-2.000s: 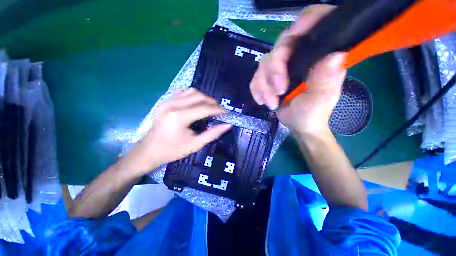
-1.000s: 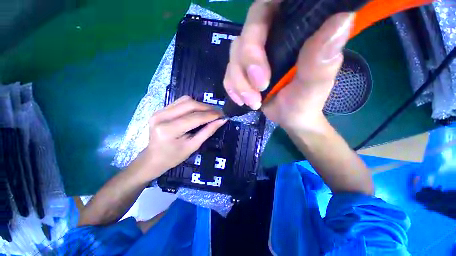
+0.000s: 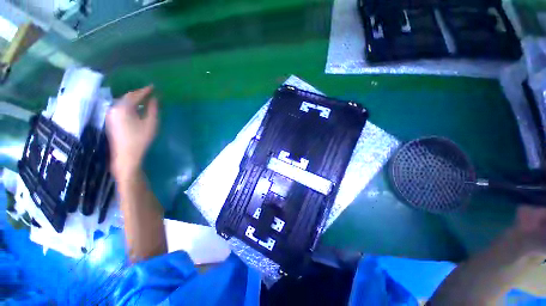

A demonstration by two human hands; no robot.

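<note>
The black plastic housing [image 3: 311, 137] lies tilted on a bubble wrap sheet [image 3: 215, 179] in front of me, with pale pieces and a pale central strip [image 3: 299, 174]. My left hand [image 3: 133, 128] is blurred, left of the housing and clear of it; its thumb and forefinger look apart, and nothing shows in it. My right hand [image 3: 531, 220] is cut off by the right edge, on the black body of the electric screwdriver [image 3: 515, 190]. The thin metal bit points left at the rim of the round screw tray [image 3: 432, 173]. The screws are too small to make out.
Another black housing [image 3: 443, 30] lies on its own wrap at the back right. Black panels [image 3: 51, 167] with cloudy wrap stand beyond my left hand. Wrapped pieces [image 3: 521, 113] are at the right edge. The green work surface [image 3: 239, 60] runs behind the housing.
Both hands have left the housing: left hand to the left, right hand with the screwdriver to the far right. The view has shifted, showing more of the back and left.
</note>
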